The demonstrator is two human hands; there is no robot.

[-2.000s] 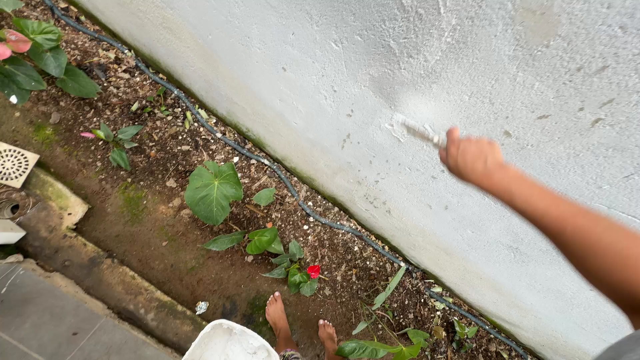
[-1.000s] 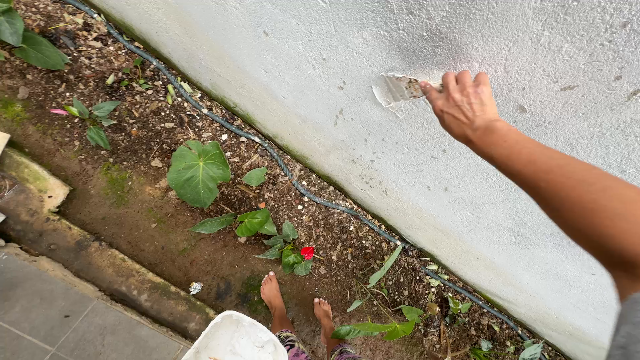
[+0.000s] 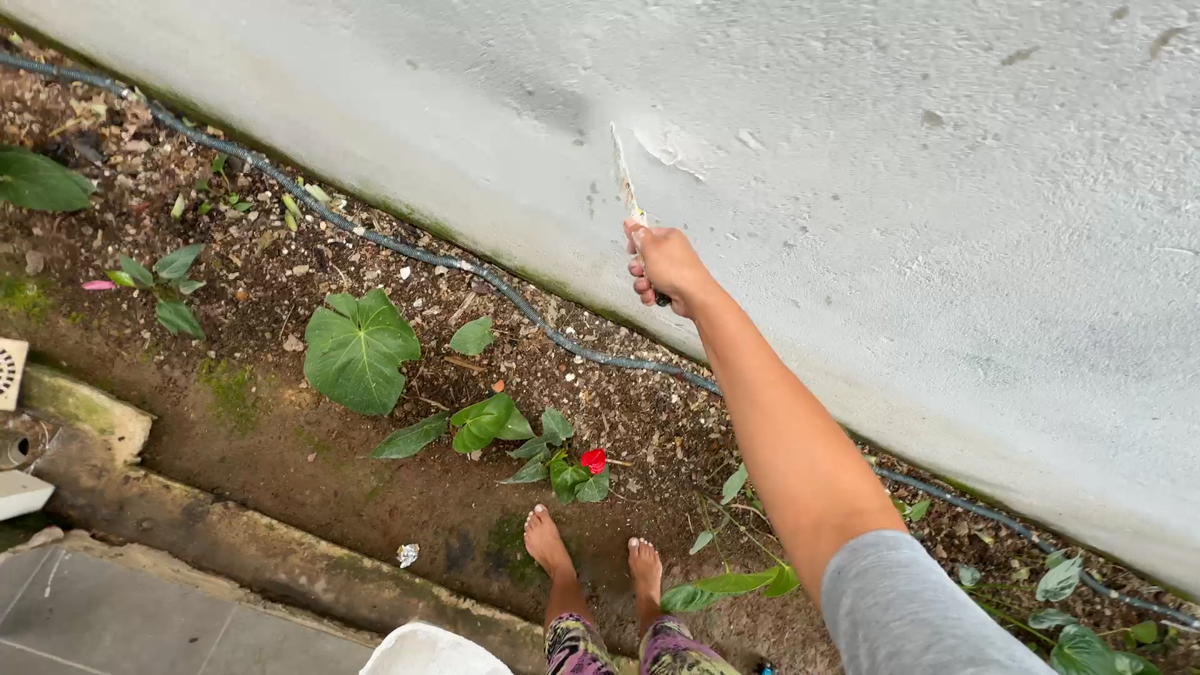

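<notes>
My right hand [image 3: 667, 267] is closed around the handle of a putty knife [image 3: 623, 173], whose blade, smeared with white paste, is seen nearly edge-on beside the wall; whether it touches cannot be told. A patch of white filler [image 3: 670, 150] lies on the rough white wall [image 3: 891, 216], just right of the blade. At the bottom edge shows the rim of a white container [image 3: 433, 652]; its contents are not visible. My left hand is out of view.
A corrugated hose [image 3: 506, 286] runs along the wall's foot. Broad-leaved plants [image 3: 364, 352] and a red flower [image 3: 592, 460] grow in the soil by my bare feet [image 3: 548, 542]. A concrete curb [image 3: 281, 539] borders grey tiles [image 3: 141, 609] at lower left.
My right hand has turned the putty knife from lying broadly against the wall to nearly edge-on. The filler patch beside it now shows uncovered.
</notes>
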